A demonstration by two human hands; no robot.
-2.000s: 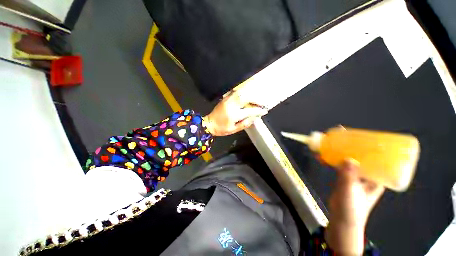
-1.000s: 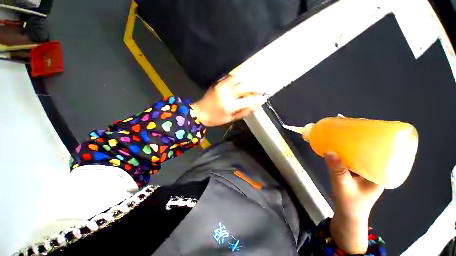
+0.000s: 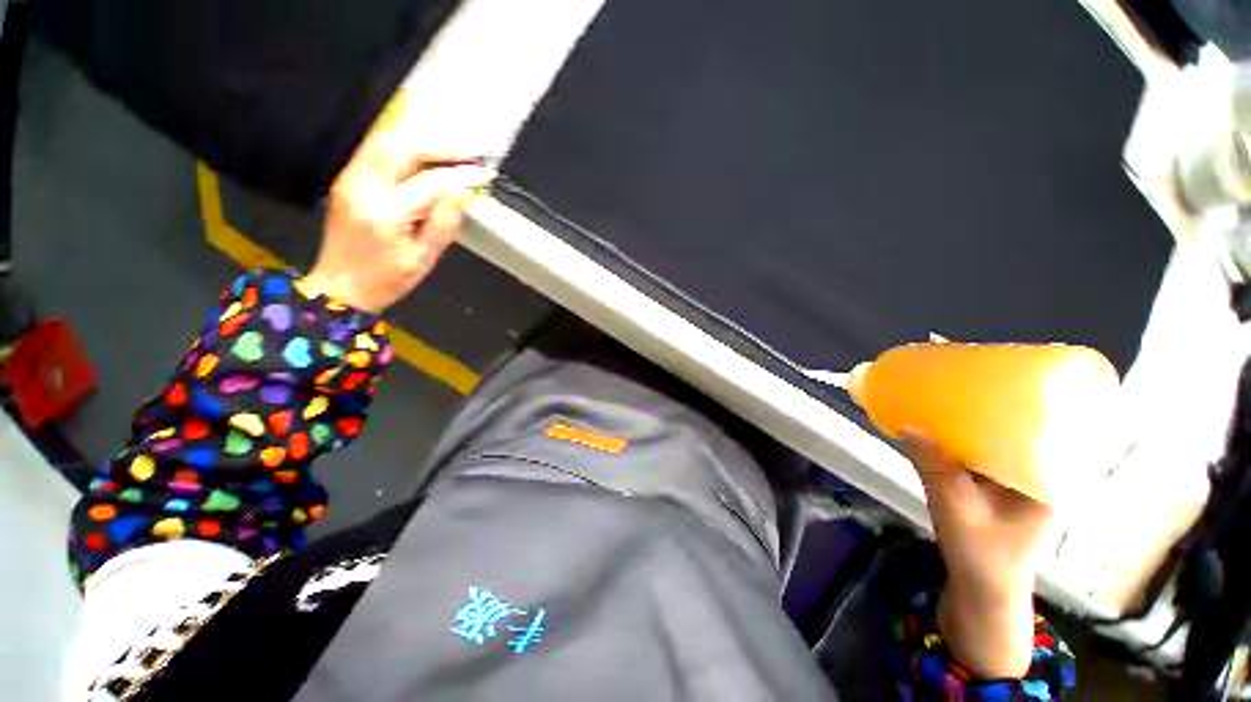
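Note:
The black panel (image 3: 851, 178) lies flat on the pale work board (image 3: 700, 354), close to its front edge. My right hand (image 3: 981, 528) holds the yellow-orange glue squeeze bottle (image 3: 995, 412) on its side, its thin pale nozzle pointing left and touching or just above the panel near the front edge. A thin line, shiny in parts, runs along that edge from the nozzle to the left corner. My left hand (image 3: 398, 220) is at the panel's left corner, fingertips on the corner and board edge; whether it pinches the panel cannot be told.
A black fabric mass (image 3: 261, 82) lies beyond my left hand. A white container (image 3: 1221, 158) stands at the right, with a dark tangle at the lower right. A red object (image 3: 50, 370) is at the far left by the grey floor. My grey apron (image 3: 563, 549) is against the table front.
The bottle's nozzle has moved along the panel's front edge, away from the left corner, and the line behind it is longer. My left hand stays at the corner. The view has turned and shifted right.

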